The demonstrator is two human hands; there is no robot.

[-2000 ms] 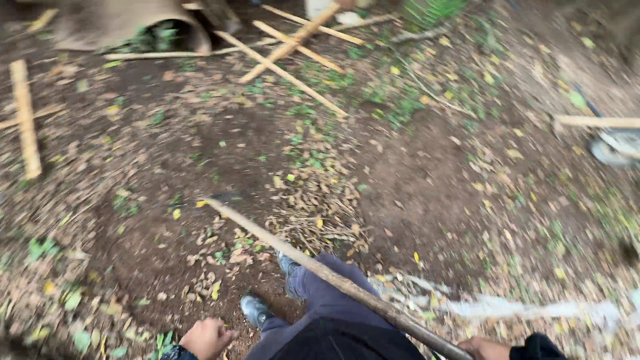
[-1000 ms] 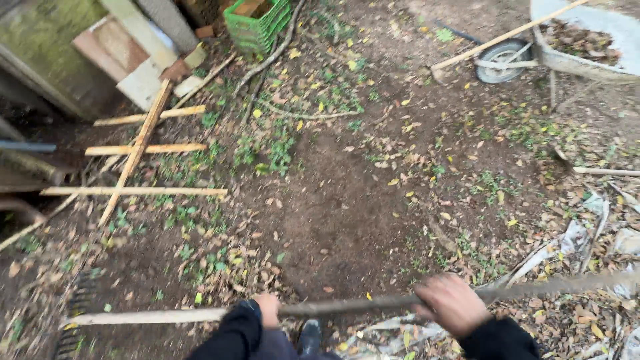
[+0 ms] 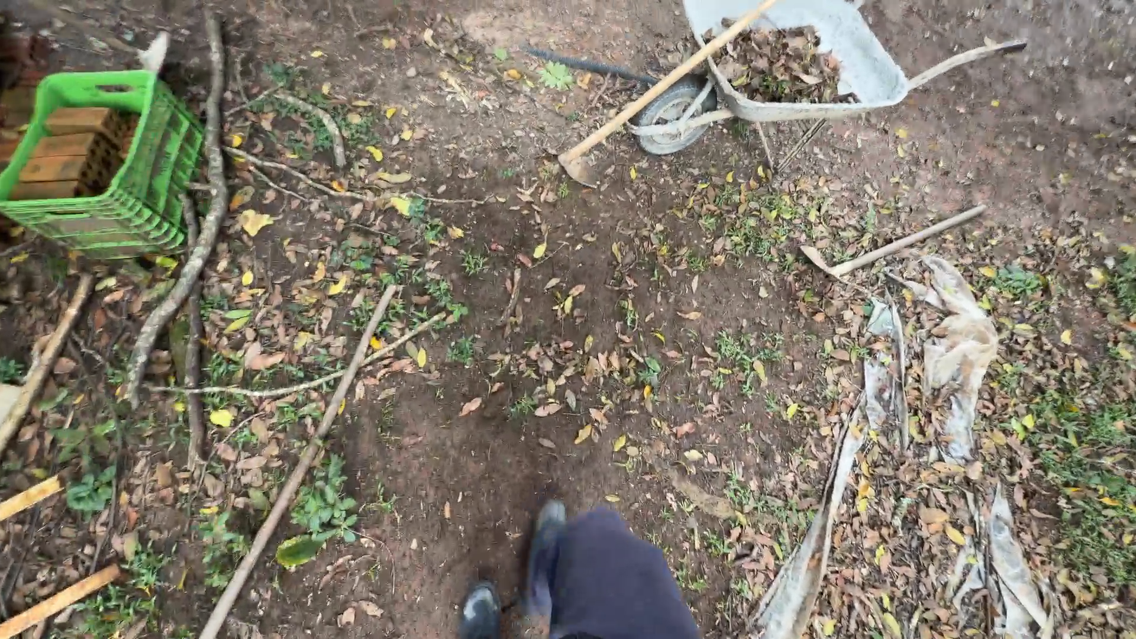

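Observation:
Neither of my hands shows in the head view, so what they hold is hidden. A long wooden pole (image 3: 306,461) slants from the leaf litter down to the bottom edge at left; its lower end is out of view. At top right a metal wheelbarrow (image 3: 874,67) carries dry leaves (image 3: 785,67). A hoe with a pale wooden handle (image 3: 666,84) leans against its tub, blade on the soil. Farther right, a second hoe-like tool (image 3: 914,240) lies on the ground. My boots (image 3: 481,611) and dark trouser leg (image 3: 617,577) appear at the bottom.
Hollow bricks (image 3: 67,155) fill part of a green plastic crate (image 3: 164,169) at upper left. Beside it lie crooked branches (image 3: 191,266), with wooden strips (image 3: 58,603) at lower left. Torn plastic sheeting (image 3: 830,524) and leaves cover ground on the right.
Both hands were on a rake's long handle one second ago; now hands and rake head are out of view. The view has shifted toward the wheelbarrow and crate.

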